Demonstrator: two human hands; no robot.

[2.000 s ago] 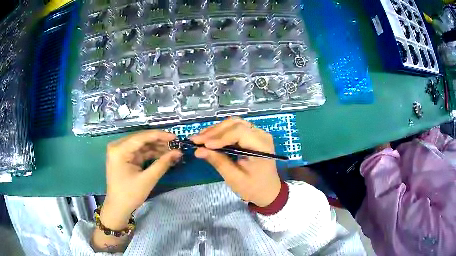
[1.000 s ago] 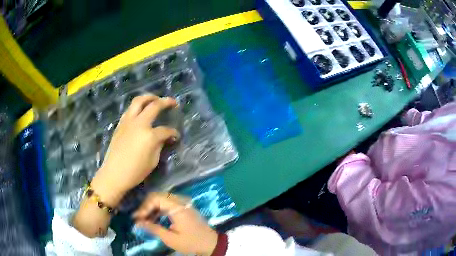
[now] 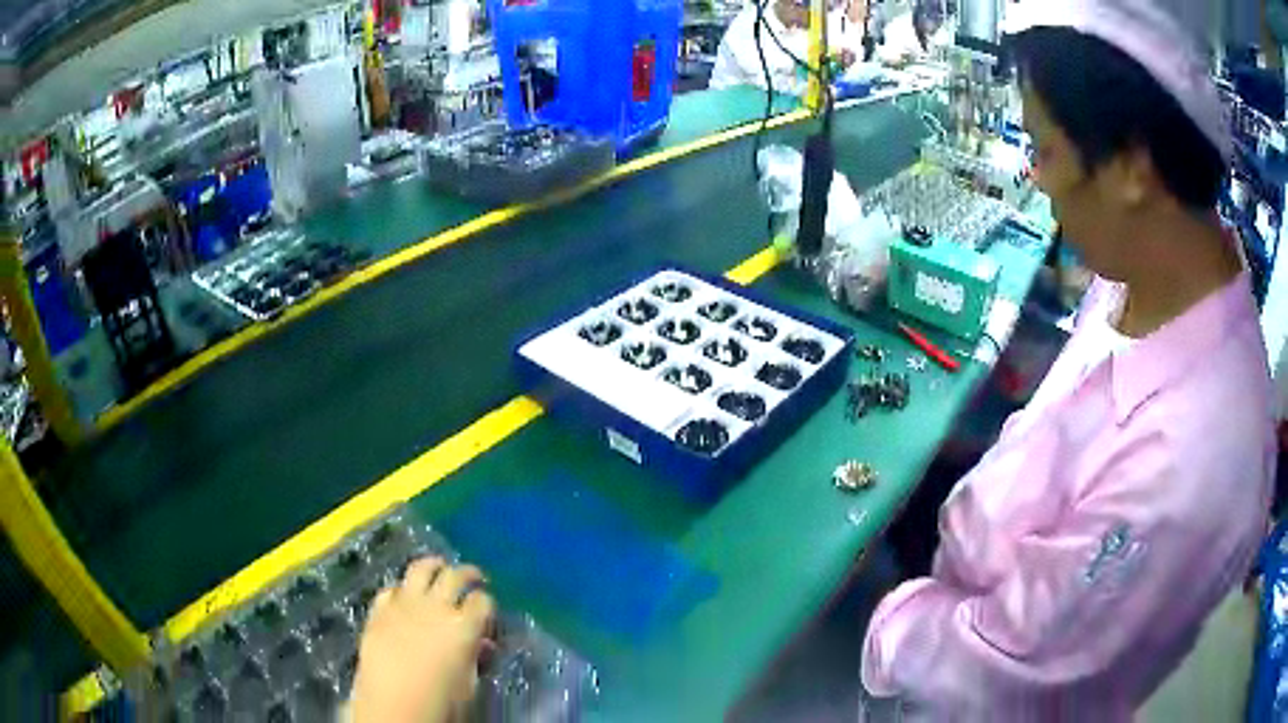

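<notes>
My left hand (image 3: 421,638) is at the bottom edge of the head view, cut off at the wrist. It lies over the clear blister tray (image 3: 290,636), with its fingers bent down at the tray's right part. Its fingertips are partly hidden, and I cannot tell whether they hold anything. The tray's pockets show dark parts, and its lower side is cut off by the frame. My right hand is out of the picture.
A blue film (image 3: 572,544) lies right of the tray. Behind it stands a blue box (image 3: 664,473) with round black parts in a white insert. Small loose parts (image 3: 879,394), a red tool (image 3: 928,348) and a green box (image 3: 944,287) lie further right. A person in pink (image 3: 1088,494) sits at right.
The view has swung up and to the right. My left hand has gone from the small module to over the tray. My right hand, which held tweezers, has left the picture.
</notes>
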